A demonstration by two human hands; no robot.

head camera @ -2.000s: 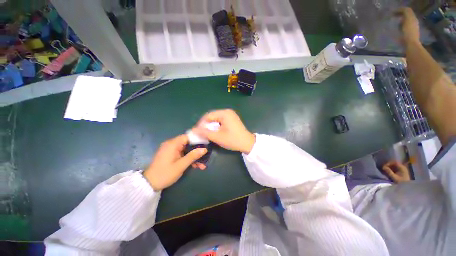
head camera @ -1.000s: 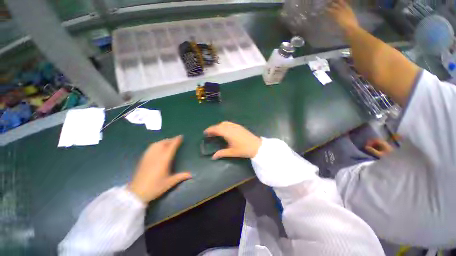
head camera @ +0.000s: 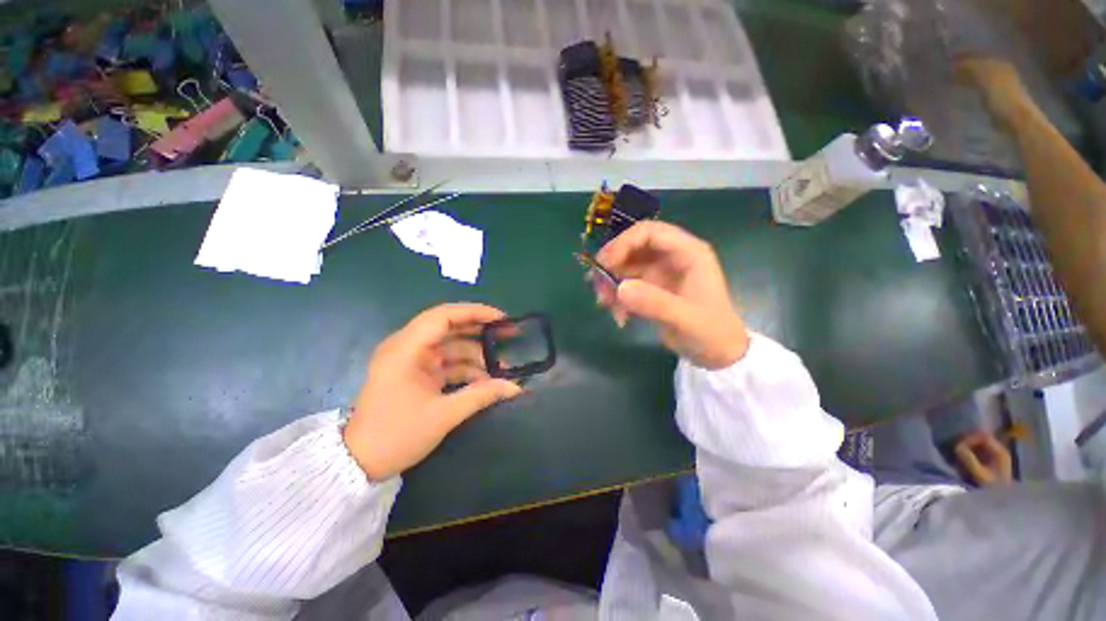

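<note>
My left hand (head camera: 425, 386) holds a black rounded-square watch case (head camera: 553, 345) with an open centre, through which fingers and the mat show. My right hand (head camera: 679, 291) is up and to the right of it, pinching a thin dark display module (head camera: 598, 269) seen nearly edge-on, with a bit of gold at its end. The two parts are apart. Just behind my right hand, a small display stack (head camera: 631, 209) with gold tails stands on the bench, partly hidden by the fingers.
A wipe stack (head camera: 269, 226), tweezers (head camera: 382, 218) and a loose wipe (head camera: 444, 243) lie at left. Behind are binder clips (head camera: 194, 131) and a blister tray (head camera: 485, 85) with displays. A bottle (head camera: 831, 180), crumpled wipe (head camera: 919, 218), clear trays (head camera: 1031, 285) and a neighbour's arm (head camera: 1055, 182) are at right.
My left hand has taken hold of the open watch case. My right hand has left the dark piece on the bench, moved towards the display stack and now pinches a display.
</note>
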